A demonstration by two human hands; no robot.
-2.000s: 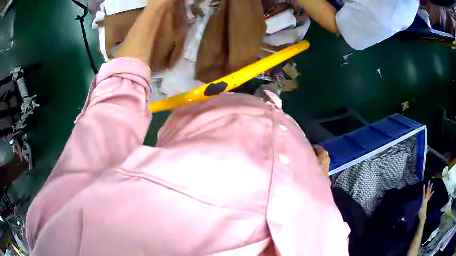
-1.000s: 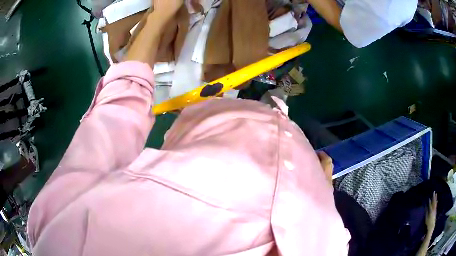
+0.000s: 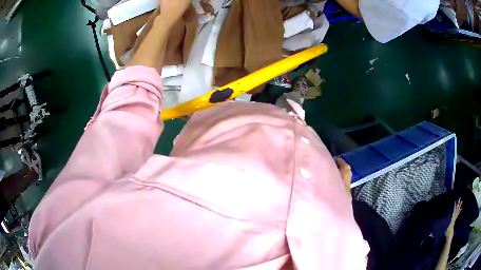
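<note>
My left hand (image 3: pixel 175 7) reaches over the yellow rail to the heap and is cut off at the top edge; whether its fingers grip cloth is hidden. The heap has limp brown panels (image 3: pixel 256 39) layered with white and pale grey pieces (image 3: pixel 196 79). The yellow rail (image 3: pixel 269 68), with a dark patch, crosses in front of my pink shirt. I cannot make out my right hand. A small patch of skin (image 3: pixel 344 171) shows between my shirt and the blue crate; whose it is cannot be told.
A blue crate (image 3: pixel 398 152) with grey knit-like contents is at the right, beside dark cloth and another person's bare hand (image 3: pixel 455 212). A person's white-clad part (image 3: pixel 398 18) is at the top right. A rack with pale strips (image 3: pixel 32 103) is left. A black cable (image 3: pixel 95 45) lies on the green floor.
Over two seconds the brown panels settle and spread flatter, and my left arm stills. The white-clad person shifts slightly up, and blue shows beside that arm. The rail barely moves.
</note>
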